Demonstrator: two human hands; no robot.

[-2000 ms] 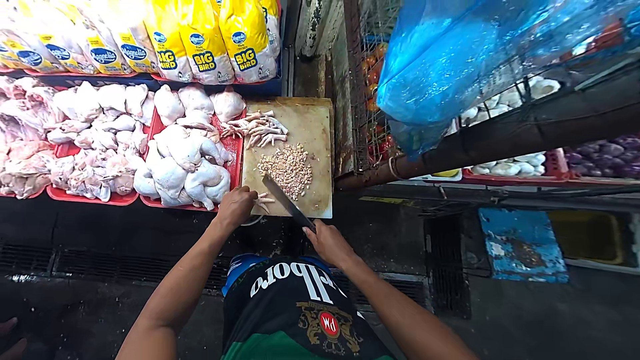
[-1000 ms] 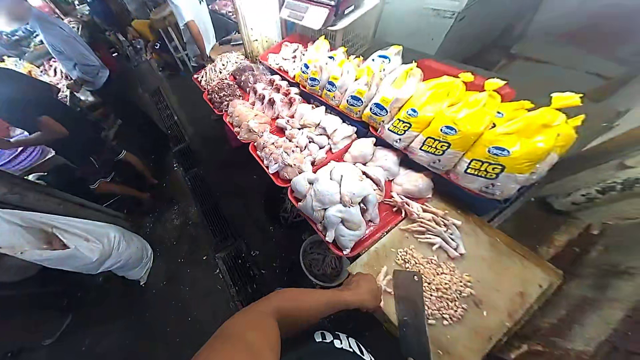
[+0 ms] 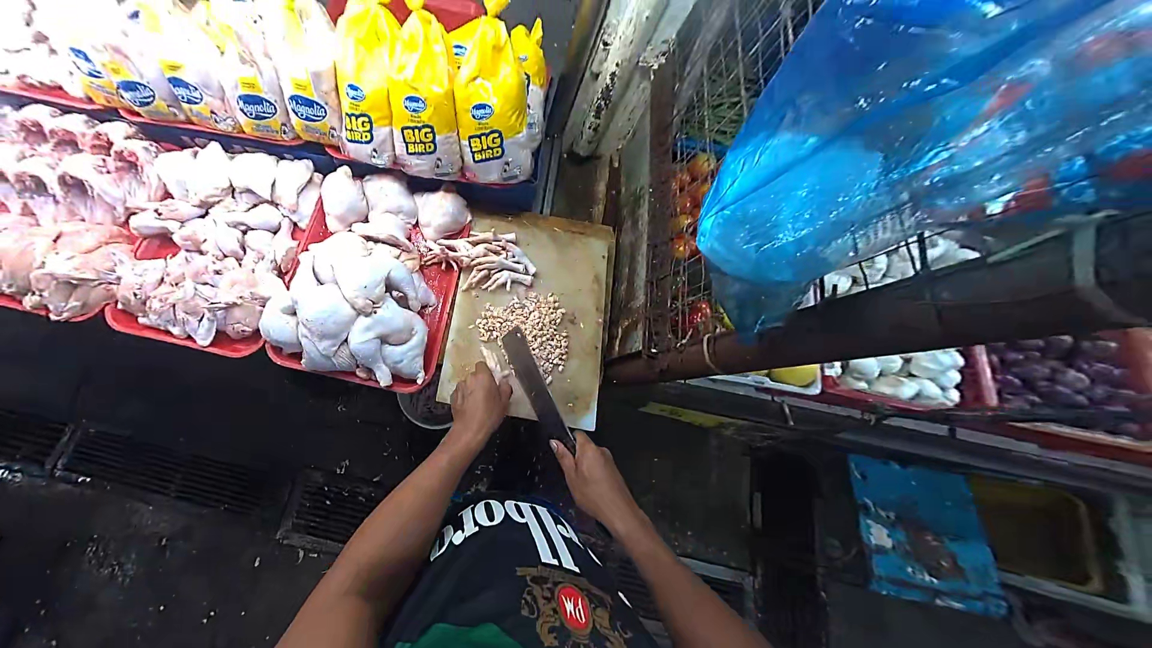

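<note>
My left hand [image 3: 481, 400] grips a pale chicken foot [image 3: 494, 362] at the lower left of a worn cutting board [image 3: 579, 315]. In my right hand [image 3: 591, 468] is the handle of a broad-bladed knife [image 3: 537, 385]. Its blade slants up and left over the board, its tip close to the foot. Small chopped pieces [image 3: 538, 328] lie in a heap just beyond and right of the blade. Several whole chicken feet [image 3: 490, 258] are piled at the board's upper left, partly over the edge of the neighbouring tray.
Red trays [image 3: 432, 346] of raw chicken stand left of the board, with bagged chickens [image 3: 418, 108] behind. A blue plastic bag [image 3: 837, 171] hangs at the right by a metal bar [image 3: 765, 346] and a wire cage. A bucket [image 3: 425, 409] sits below the board's left edge.
The view swung left and has come back right. My right hand, out of view one second ago, shows again on the knife. My left hand is still at the board's near left.
</note>
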